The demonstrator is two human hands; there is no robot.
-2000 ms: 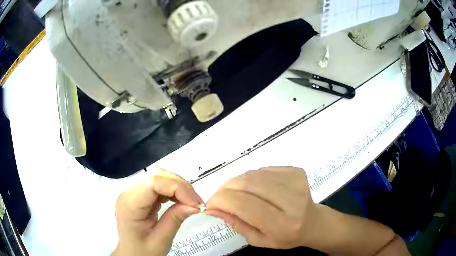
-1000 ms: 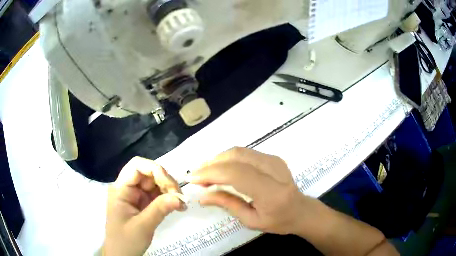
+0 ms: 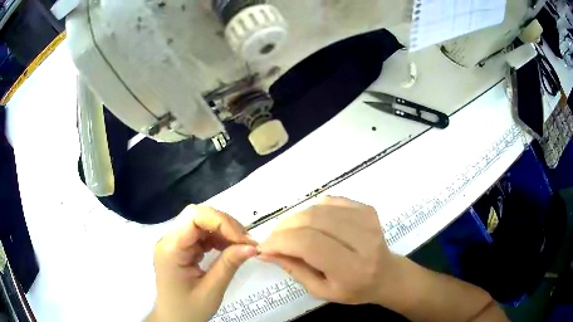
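Note:
My left hand (image 3: 201, 258) and my right hand (image 3: 333, 251) meet at the fingertips over the front of the white table. Both pinch something tiny between thumb and finger; only a small speck shows, and I cannot tell clearly what it is, possibly the small white label. A black fabric piece (image 3: 182, 179) lies under the sewing machine head (image 3: 151, 56), beneath the presser foot (image 3: 220, 141), and stretches up to the right behind it. No hand touches the fabric.
Black thread snips (image 3: 411, 111) lie right of the needle. A printed ruler tape (image 3: 440, 201) runs along the table's front edge. A pale lamp tube (image 3: 95, 144) hangs at left. A notepad page (image 3: 452, 22) is on the machine. A dark phone-like rectangle (image 3: 526, 94) lies far right.
One second ago my hands were apart with a pale piece showing between them; now the fingertips are together and it is mostly hidden. The black fabric stays under the machine head.

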